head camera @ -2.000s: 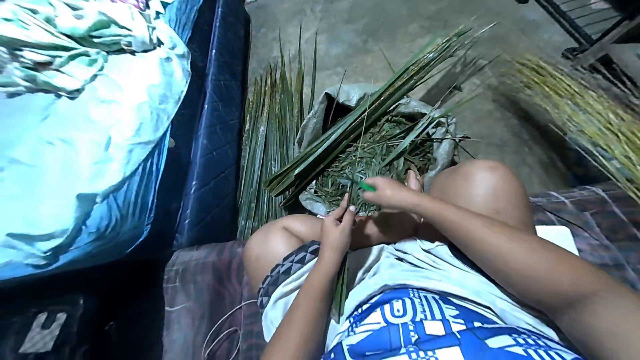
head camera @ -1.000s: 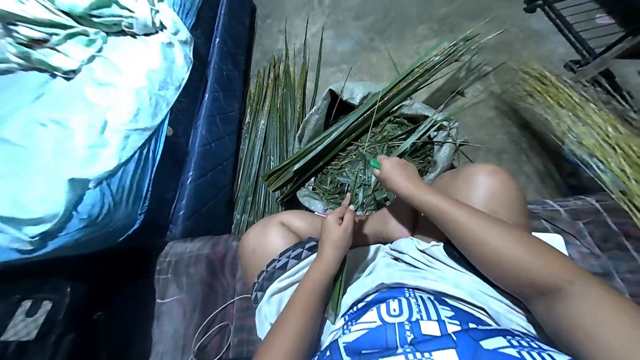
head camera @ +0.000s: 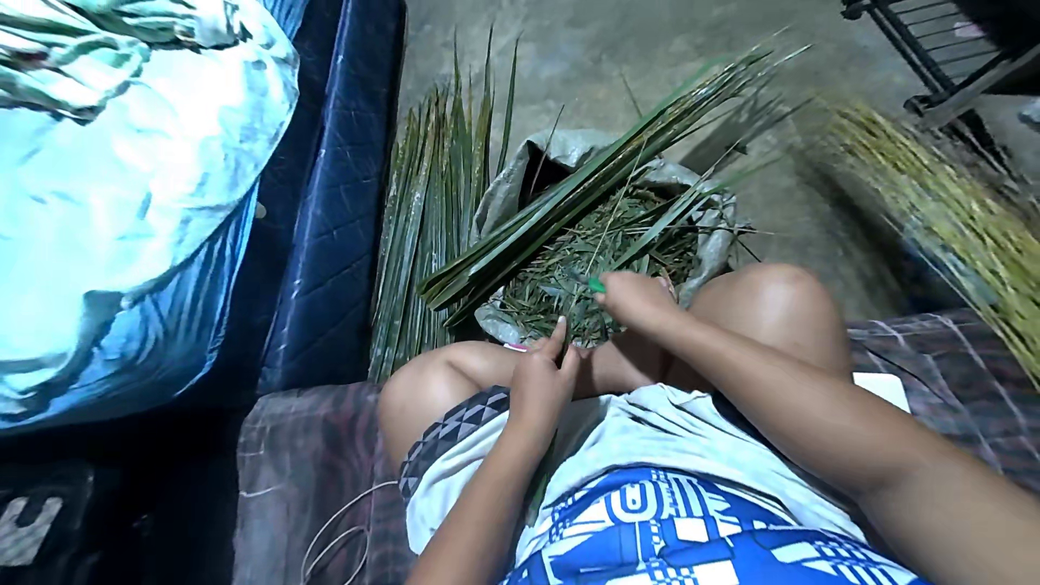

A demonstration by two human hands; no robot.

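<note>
My right hand point(head camera: 642, 302) is closed on a small knife with a green handle point(head camera: 597, 284), above an open sack point(head camera: 573, 146) filled with green leaf scraps point(head camera: 569, 284). Lower and to the left, my left hand point(head camera: 546, 370) grips a narrow palm leaf strip, whose lower part point(head camera: 543, 479) runs down past my wrist over my lap. The strip's upper part is hard to tell from the scraps behind it. A bundle of long green palm leaves point(head camera: 552, 211) lies slantwise across the sack's mouth.
More palm leaves point(head camera: 426, 219) lie left of the sack, beside a blue mattress point(head camera: 317, 203). Yellow-green thin stalks point(head camera: 959, 219) are at the right, below a dark metal rack point(head camera: 918, 49). A pale cable point(head camera: 325, 528) lies on the plaid cloth point(head camera: 301, 455) under me.
Between the first two frames my right hand with the green-handled knife moved up, away from my left hand; it is still apart from it now. My left hand keeps its hold.
</note>
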